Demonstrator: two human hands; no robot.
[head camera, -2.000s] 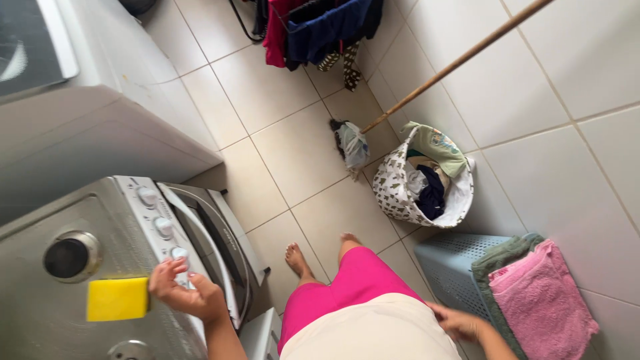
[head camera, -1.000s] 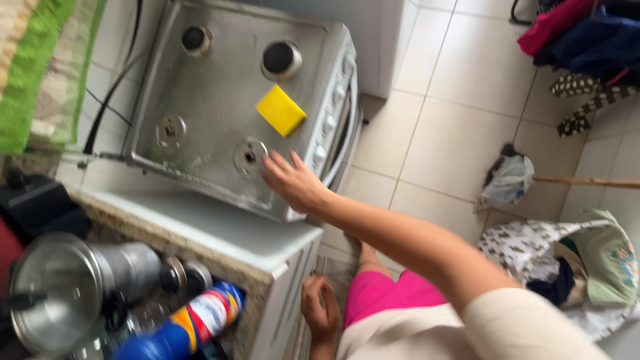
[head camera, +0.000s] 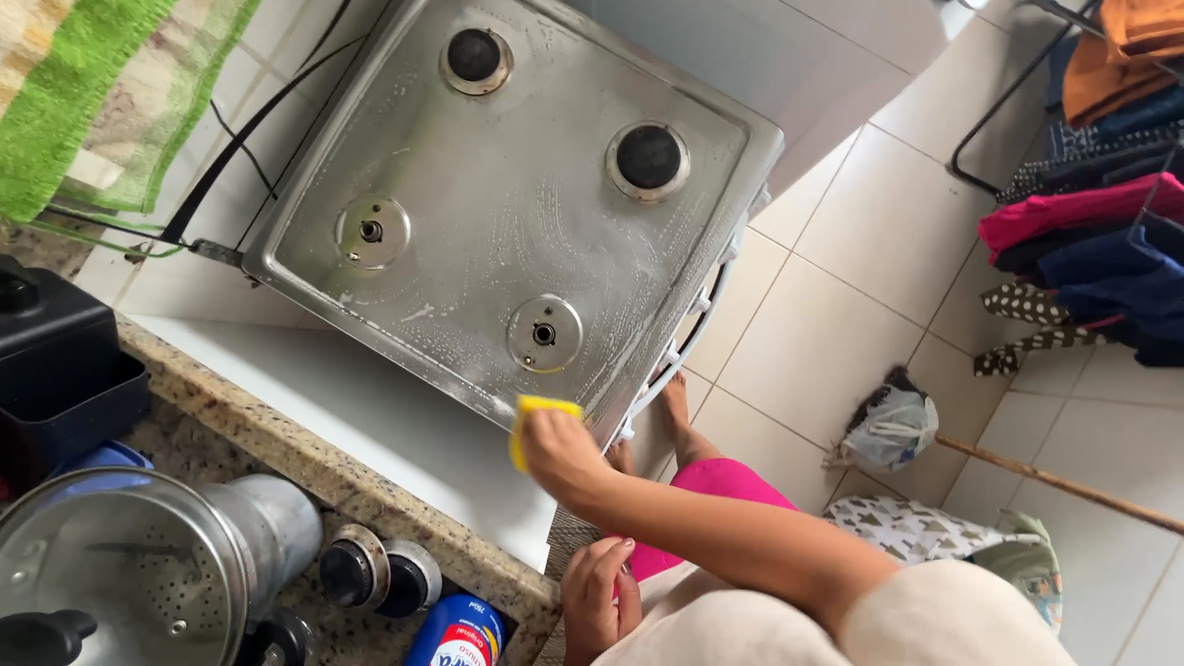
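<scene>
My right hand (head camera: 560, 449) presses a yellow sponge (head camera: 549, 404) against the near edge of the steel stovetop (head camera: 453, 203), its fingers bent over it. Soapy streaks and drops cover the metal. Two black burner caps (head camera: 652, 155) sit at the far burners, while the two nearer burners (head camera: 544, 334) are uncapped. Close to my body and beside the granite counter, my left hand (head camera: 601, 597) has curled fingers with nothing visible in them. Two loose burner parts (head camera: 353, 566) lie on the counter near a blue bottle (head camera: 458, 634).
A steel pot with a glass lid (head camera: 120, 573) and a black container (head camera: 69, 361) stand on the granite counter (head camera: 351, 462). Clothes (head camera: 1110, 250) hang on a rack at right. A stick (head camera: 1054, 476) with cloth at its end and a patterned laundry basket (head camera: 911, 527) stand beyond my legs.
One second ago the sponge lay on the stovetop with my right hand beside it; now that hand holds it at the near edge. The view has swung from the laundry side toward the stove and counter.
</scene>
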